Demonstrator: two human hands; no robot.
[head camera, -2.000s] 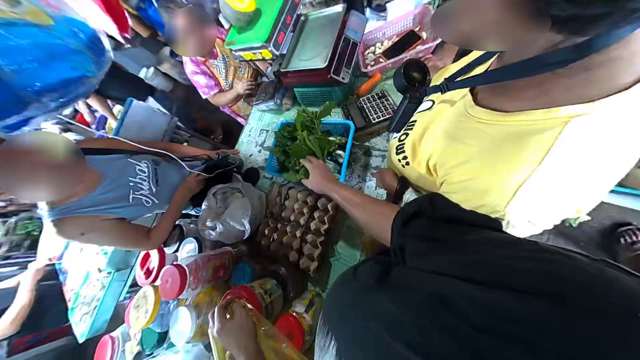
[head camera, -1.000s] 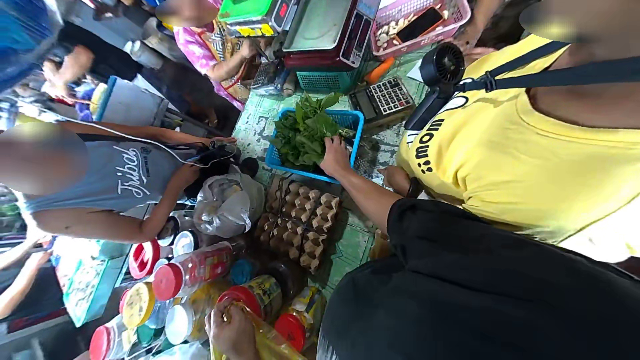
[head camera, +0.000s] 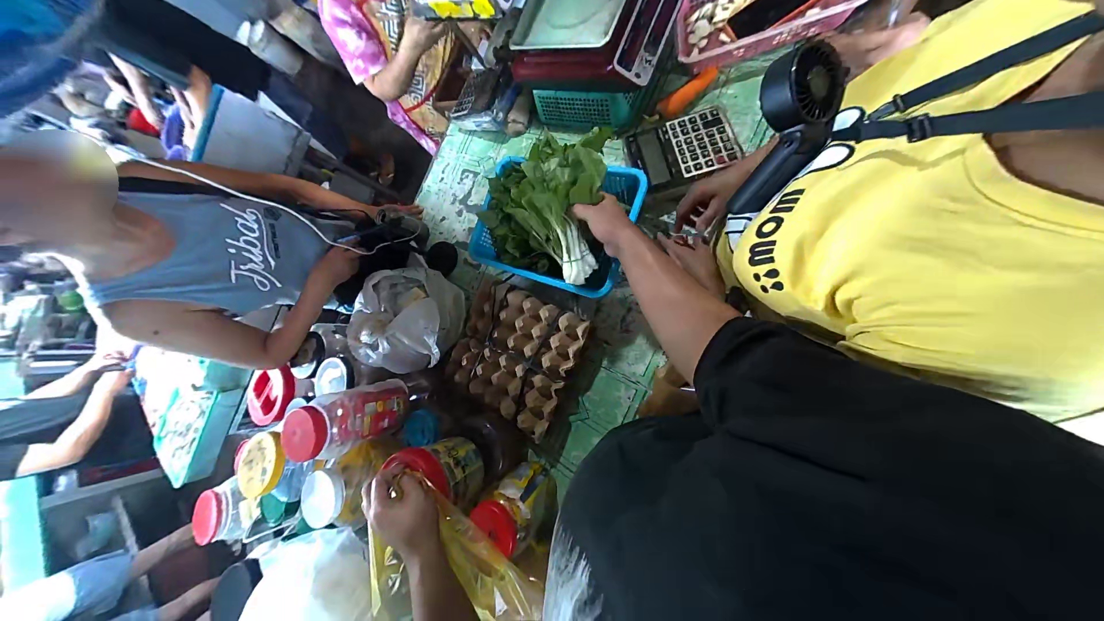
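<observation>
A blue plastic basket (head camera: 639, 191) on the green counter holds leafy greens (head camera: 517, 226). My right hand (head camera: 604, 222) reaches in from the right, its fingers on a bunch of greens with white stems (head camera: 571, 246) that lies on top. A yellow plastic bag (head camera: 483, 565) hangs from my left hand (head camera: 401, 509), whose fingers are closed on it beside the red-lidded jars at the bottom. A cardboard egg tray (head camera: 520, 358) lies between the basket and the jars.
Several plastic jars (head camera: 345, 420) and a knotted clear bag (head camera: 405, 315) stand left of the egg tray. A calculator (head camera: 686, 145), a carrot (head camera: 687, 92) and a scale (head camera: 573, 34) are beyond the basket. A person in yellow (head camera: 931, 233) stands right; a person in grey (head camera: 233, 250) is left.
The white stems of the greens now show beside my right hand, where the earlier frames show mostly leaves. My left hand stays with the yellow bag. The view has moved closer to the counter.
</observation>
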